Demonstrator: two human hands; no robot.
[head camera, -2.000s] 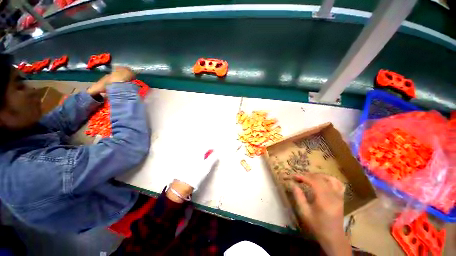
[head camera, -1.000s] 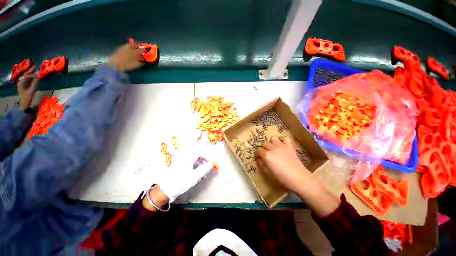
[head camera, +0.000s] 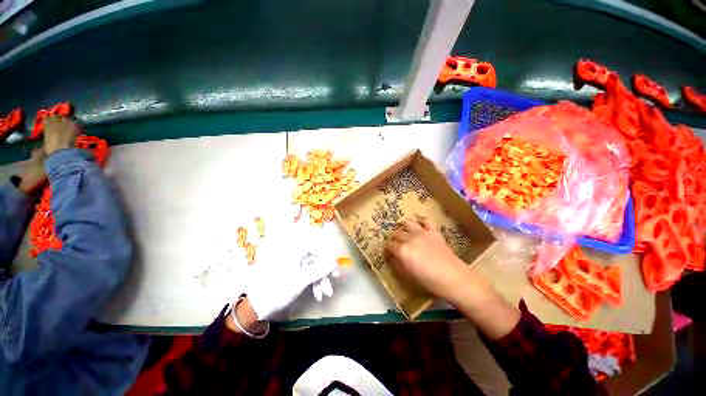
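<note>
My left hand (head camera: 293, 284), in a white glove with a bracelet at the wrist, is over the white bench. It holds a small orange part (head camera: 344, 262) at its fingertips. My bare right hand (head camera: 422, 251) reaches into the open brown cardboard tray (head camera: 412, 300), its fingertips down among small dark metal pieces (head camera: 385, 213); whether it grips one is hidden. A loose pile of yellow-orange plastic parts (head camera: 321, 186) lies left of the tray. Several single parts (head camera: 250, 251) lie apart from the pile, above my left hand.
A blue crate (head camera: 624, 232) with a clear bag of orange parts (head camera: 517, 172) stands right of the tray. Red-orange shells (head camera: 658, 193) are heaped at right. A metal post (head camera: 430, 62) rises at the belt (head camera: 255, 62). A person's denim sleeve (head camera: 81, 224) is at left.
The view has swung right and lower since the first frame. The neighbour's arm has drawn back from the belt to the left. Single parts now show near my left hand; my right hand stays in the tray.
</note>
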